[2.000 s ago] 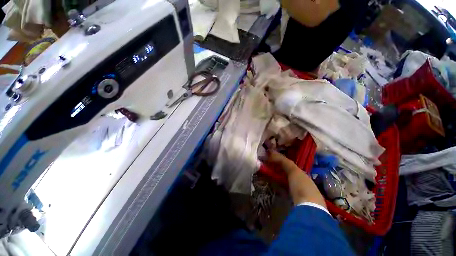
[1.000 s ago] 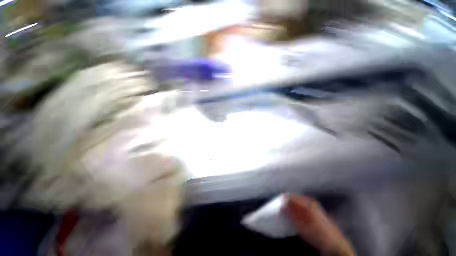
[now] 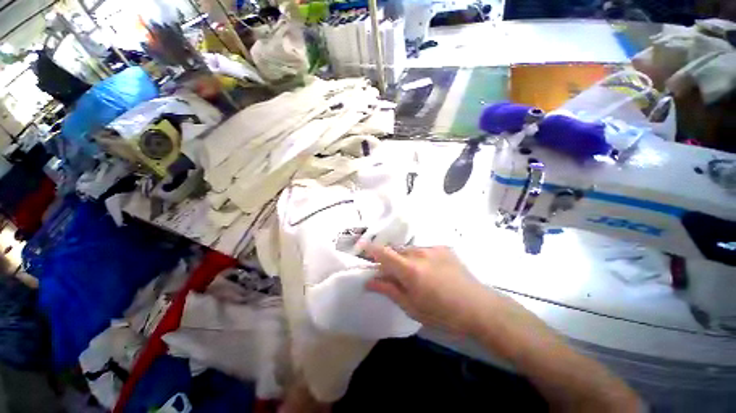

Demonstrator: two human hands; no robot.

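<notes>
A white and cream cloth piece (image 3: 351,300) hangs over the table's front edge at the left of the sewing machine (image 3: 597,202). My right hand (image 3: 428,286) reaches in from the lower right, its thumb and fingers closed on the white cloth; the fingertips are partly lost in the folds. A small skin-toned patch at the bottom edge, below the cloth, may be my left hand (image 3: 300,400); it is mostly cut off. Long cream cut panels (image 3: 282,141) lie in a layered heap behind and left of the cloth.
A purple fuzzy roll (image 3: 577,135) lies on the machine head. A dark teardrop-shaped attachment (image 3: 462,167) stands left of the head. A yellow and black round object (image 3: 159,143) is at far left. A red-edged blue bag (image 3: 153,343) with scraps is at lower left.
The view has swung left from the red basket and scissors to the needle end and the panel heap. My right hand has left the basket and is now on the white cloth.
</notes>
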